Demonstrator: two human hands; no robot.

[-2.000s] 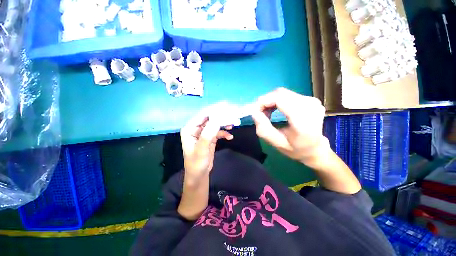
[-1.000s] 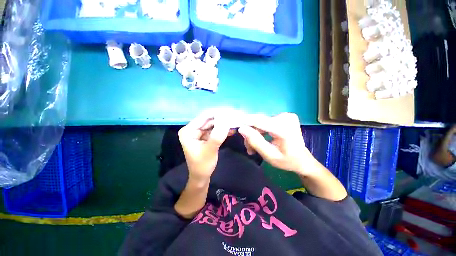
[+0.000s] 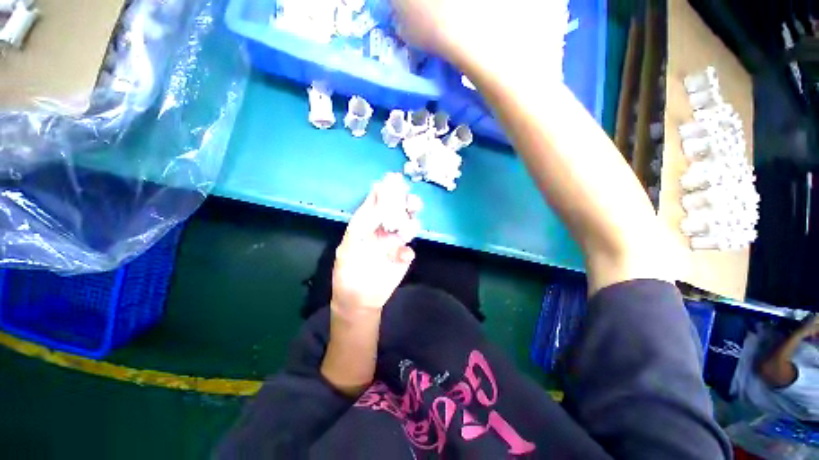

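My left hand (image 3: pixel 370 252) is above the bench's front edge, fingers curled around a white plastic part (image 3: pixel 392 190); glare blurs its outline. My right hand (image 3: pixel 429 25) is at the top edge of the picture, over the left blue bin (image 3: pixel 341 65) of small white pieces; its fingers are cut off or washed out. The right blue bin (image 3: pixel 588 67) is partly behind my right forearm. Several white plastic housings (image 3: pixel 434 157) lie in a loose cluster on the green bench in front of the bins.
Finished white assemblies (image 3: pixel 718 180) stand in close rows on brown cardboard (image 3: pixel 732 275) at right. A clear plastic bag (image 3: pixel 148 193) hangs over the bench edge at left. A blue crate (image 3: pixel 135 301) is below it. Another person's arm (image 3: pixel 790 355) shows at lower right.
My right hand has left my left hand and moved up and forward to the left bin. My left hand stays near the bench edge. The view has turned, showing more of the bag.
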